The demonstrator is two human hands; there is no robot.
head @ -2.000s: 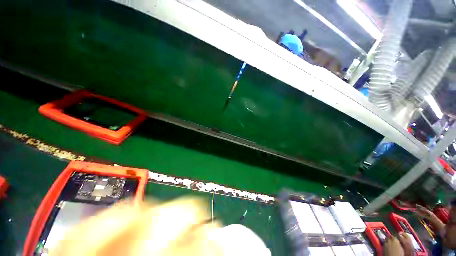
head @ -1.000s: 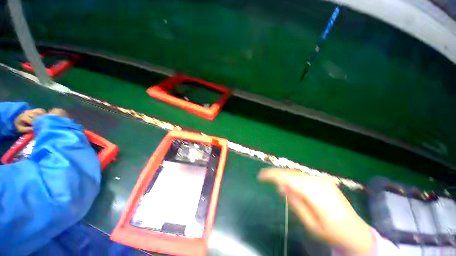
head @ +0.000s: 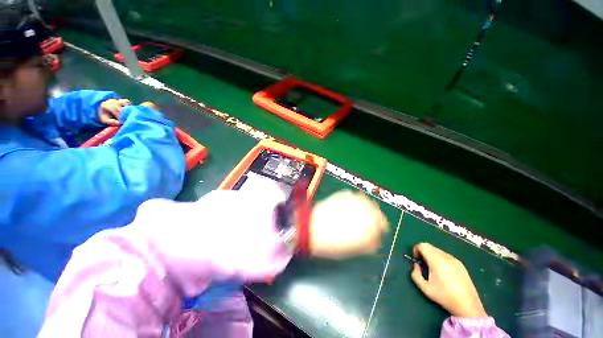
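A tablet unit [head: 283, 166] in a red-orange frame [head: 248, 158] lies on the dark green bench; its board end shows, and my left sleeve hides much of the rest. My left hand [head: 347, 224], blurred, is just right of the framed tablet, with a watch and red-brown band [head: 303, 218] at the wrist. Whether it holds anything cannot be seen. My right hand [head: 448, 280] rests on the bench further right, fingers curled around a thin dark tool [head: 411, 258] whose tip sticks out to the left.
A person in a blue smock [head: 92, 178] works at left over another framed tablet [head: 192, 150]. Framed tablets [head: 304, 104] lie on the green belt [head: 390, 165] beyond the chipped edge [head: 423, 214]. Battery trays [head: 559, 297] stand at right. A grey post [head: 120, 39] rises at upper left.
My view has swung left. My left arm, out of view one second ago, now reaches across the tablet. My right hand has gone from outstretched fingers to curled around the dark tool.
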